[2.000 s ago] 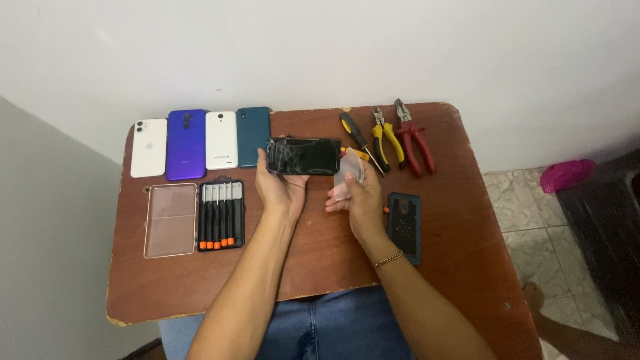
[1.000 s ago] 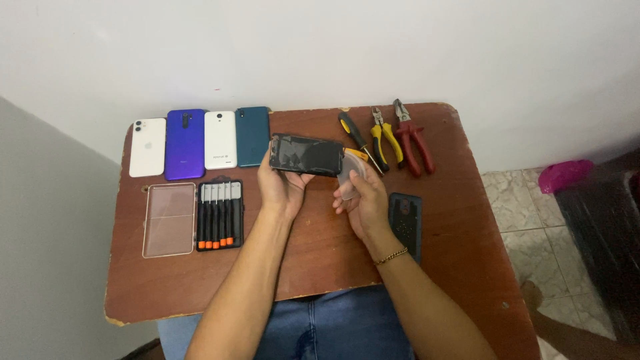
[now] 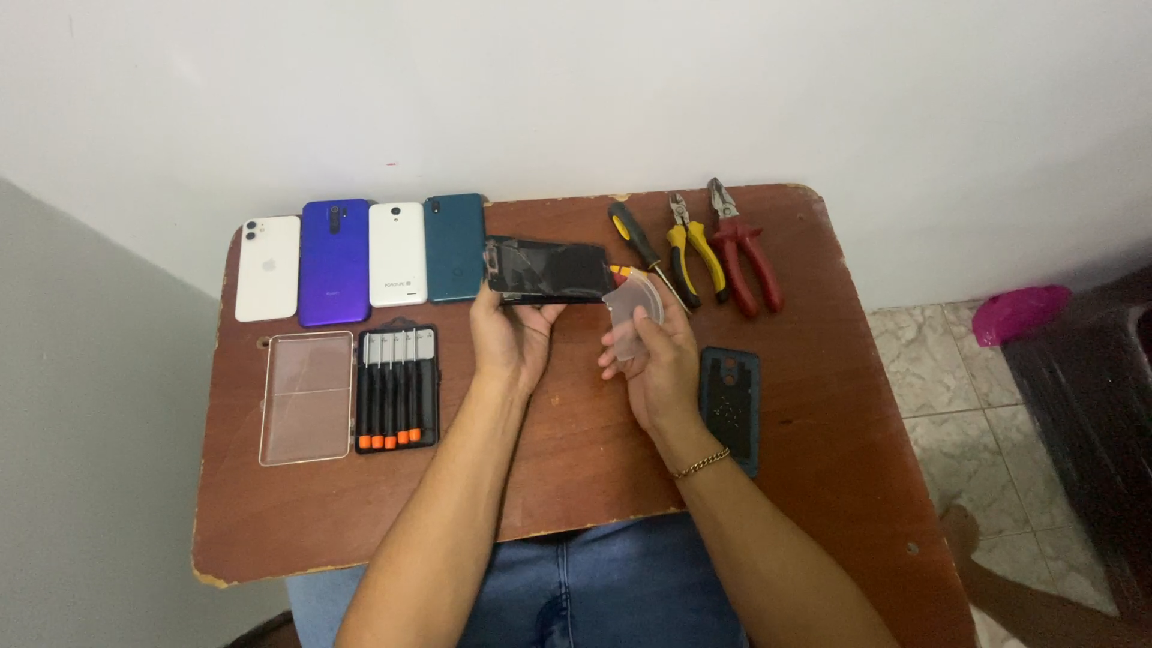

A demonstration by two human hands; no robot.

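My left hand (image 3: 511,335) holds a dark smartphone (image 3: 551,268) by its left end, above the wooden table. The phone's screen looks cracked, and a thin dark gap shows along its lower edge. Between the thumb and fingers of my right hand (image 3: 661,360) is a thin translucent plastic piece (image 3: 637,315) with a curved edge, close to the phone's right end. A small yellow and red item (image 3: 621,271) shows there too; whether my fingers hold it cannot be told. Below my right hand a dark blue phone case (image 3: 730,405) lies flat.
Four phones, white (image 3: 268,268), purple (image 3: 335,261), white (image 3: 397,254) and teal (image 3: 454,247), lie along the back left. Below are a clear lid (image 3: 307,398) and a screwdriver set (image 3: 398,387). Back right are a screwdriver (image 3: 634,236), yellow-black cutters (image 3: 693,252) and red pliers (image 3: 745,261).
The phone and the plastic piece stay in my hands. The phone's tilt has shifted slightly, and the plastic piece has turned in my right fingers.
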